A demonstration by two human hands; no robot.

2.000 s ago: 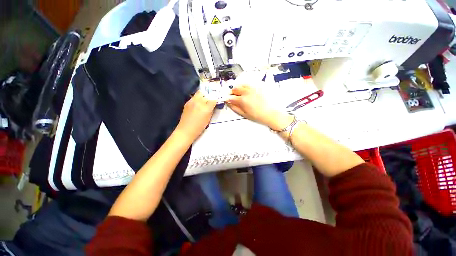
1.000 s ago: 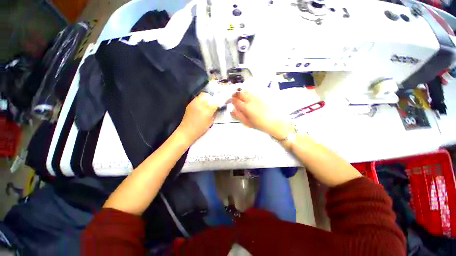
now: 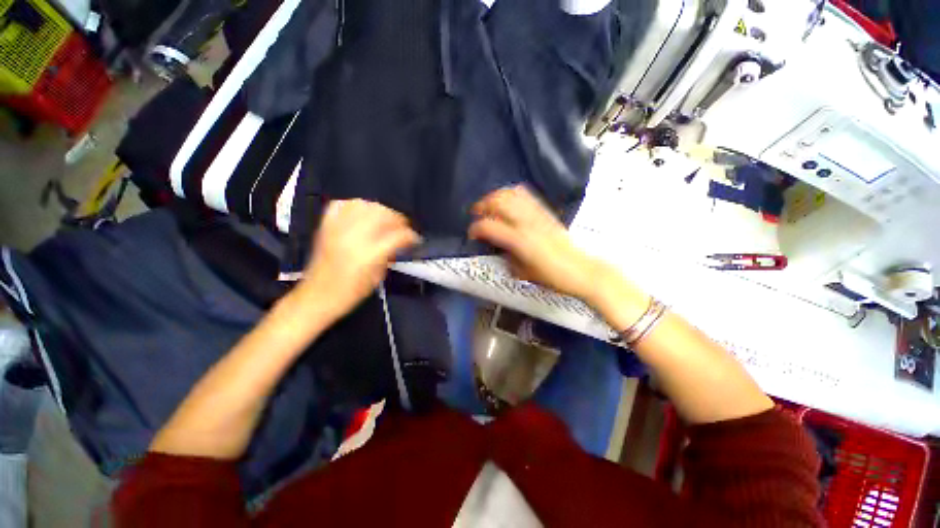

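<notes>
The dark navy garment body (image 3: 402, 124) lies left of the needle and reaches the table's front edge. My left hand (image 3: 361, 248) is on its near edge, fingers curled and gripping the cloth. My right hand (image 3: 521, 232) is at the same edge further right, fingers bent onto the cloth; its fingertips are slightly blurred, so its hold is unclear. The presser foot and needle (image 3: 660, 136) are up and right of my right hand, apart from it. Striped pieces (image 3: 232, 155) lie to the left of the garment.
The white sewing machine (image 3: 794, 83) stands at the right. Red-handled thread snips (image 3: 747, 262) lie on the table, with dark scraps (image 3: 747, 191) behind. A red basket (image 3: 876, 469) is at lower right. More navy cloth (image 3: 165, 320) hangs at lower left. Crates (image 3: 62, 88) are far left.
Both hands have moved away from the needle to the garment's near edge. The garment now spreads toward the table's front edge. The view has turned left, so the machine sits further right.
</notes>
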